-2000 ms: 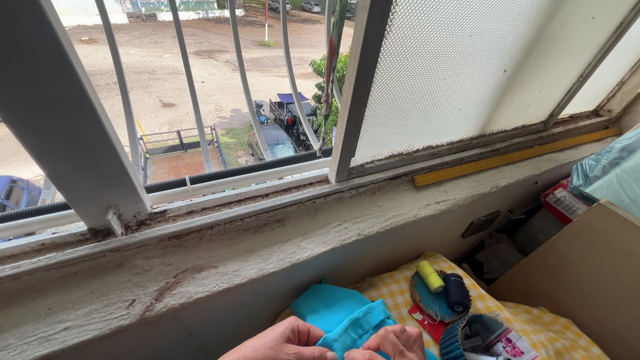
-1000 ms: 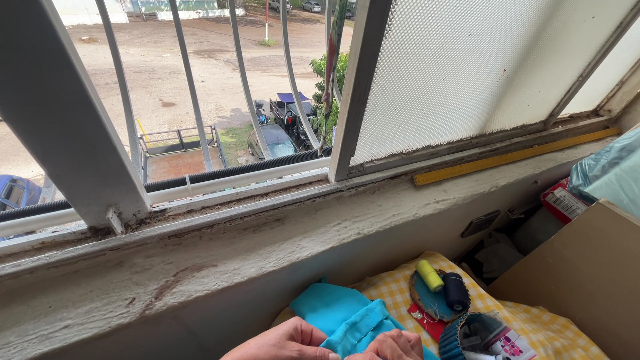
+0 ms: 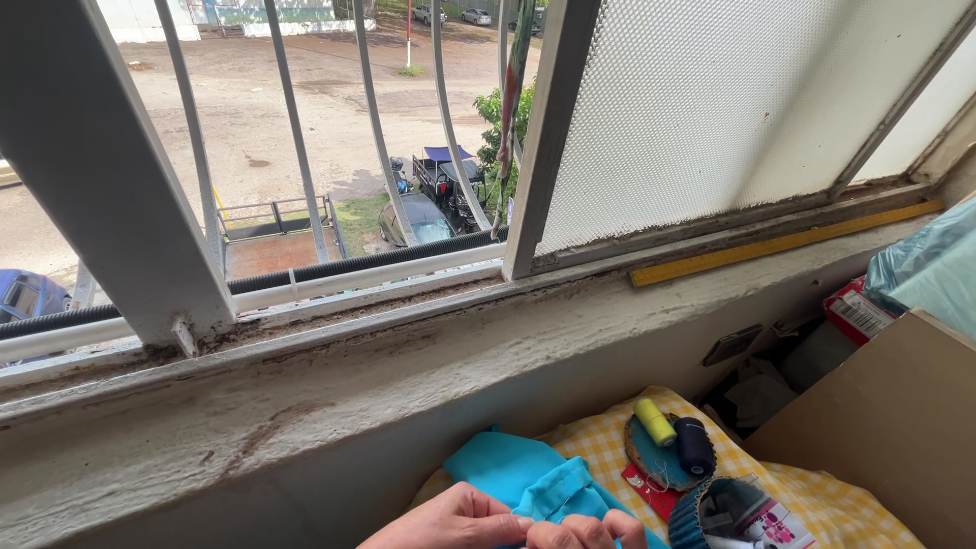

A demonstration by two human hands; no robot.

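Note:
My left hand (image 3: 454, 520) is at the bottom edge, thumb and index finger pinched together over turquoise fabric (image 3: 507, 461). Touching its fingertips, my right hand (image 3: 583, 532) has its fingers curled on the same fabric. What lies between the fingertips is too small to tell. A folded edge of the fabric stands up just beyond my hands. To the right, a yellow-green thread spool (image 3: 654, 422) and a dark navy thread spool (image 3: 695, 445) lie on a round blue lid (image 3: 657, 457). A red card (image 3: 650, 492) sits below the lid, with loose pale thread near it.
A blue ribbed container (image 3: 688, 520) holding small items stands on a yellow checked cloth (image 3: 812, 496). A cardboard panel (image 3: 877, 419), a red box (image 3: 860, 309) and a plastic bag (image 3: 934, 259) are at right. Beyond runs a rough windowsill (image 3: 366, 381) with a yellow ruler (image 3: 785, 242) and barred window.
My right hand has shifted slightly to the right and lower since the earliest frame. The fabric and spools stay in place.

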